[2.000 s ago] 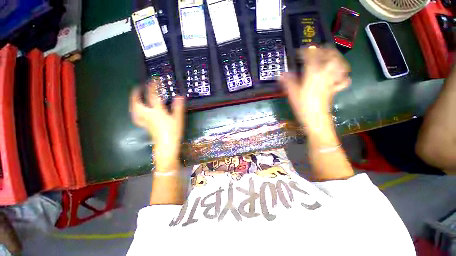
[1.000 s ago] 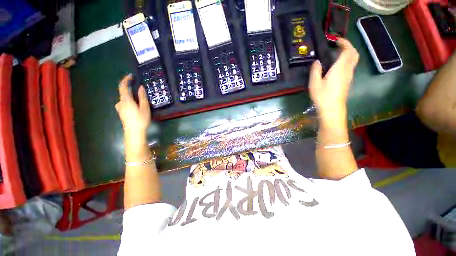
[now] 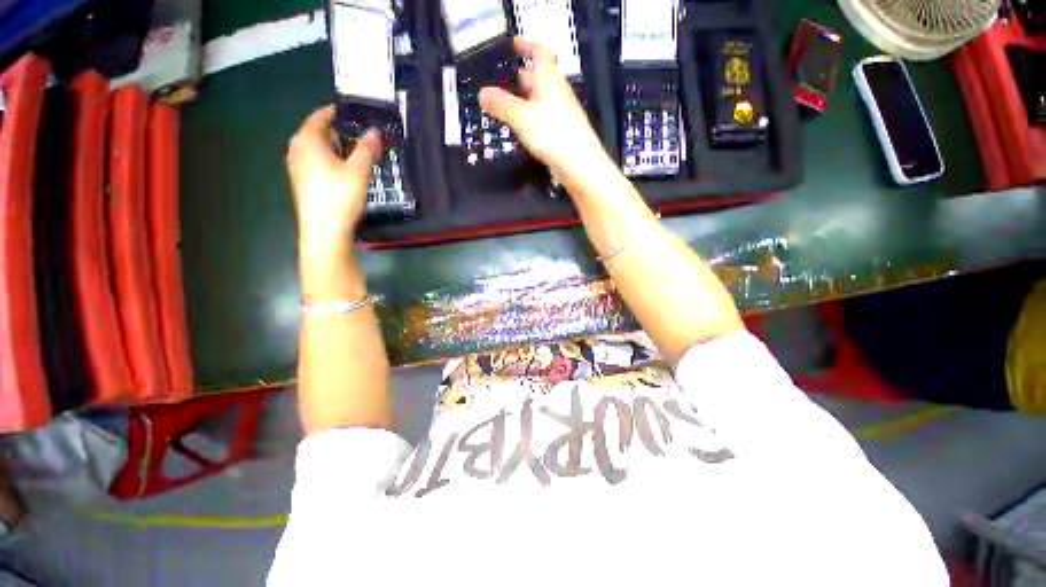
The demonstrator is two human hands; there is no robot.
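Note:
A black foam tray (image 3: 574,212) with a red underside edge holds several open flip phones. My left hand (image 3: 333,166) grips the leftmost open flip phone (image 3: 365,57) by its keypad half; its screen is pale. My right hand (image 3: 533,109) grips the second open flip phone (image 3: 479,80), which is tilted, with a pale slip beside its keypad. A third open phone (image 3: 548,29) is partly hidden by my right hand. A fourth open phone (image 3: 652,120) lies in its pocket. A closed black phone or cover with a gold emblem (image 3: 738,86) lies at the tray's right.
A small red phone (image 3: 816,67) and a pale-rimmed smartphone (image 3: 899,119) lie right of the tray, near a desk fan (image 3: 918,17). Red foam trays stand at left (image 3: 103,252) and right (image 3: 989,109). Shiny film (image 3: 493,310) runs along the near table edge.
My left hand has moved up onto the leftmost phone. My right hand has moved left from the tray's right end and taken hold of the second phone, which is now tilted.

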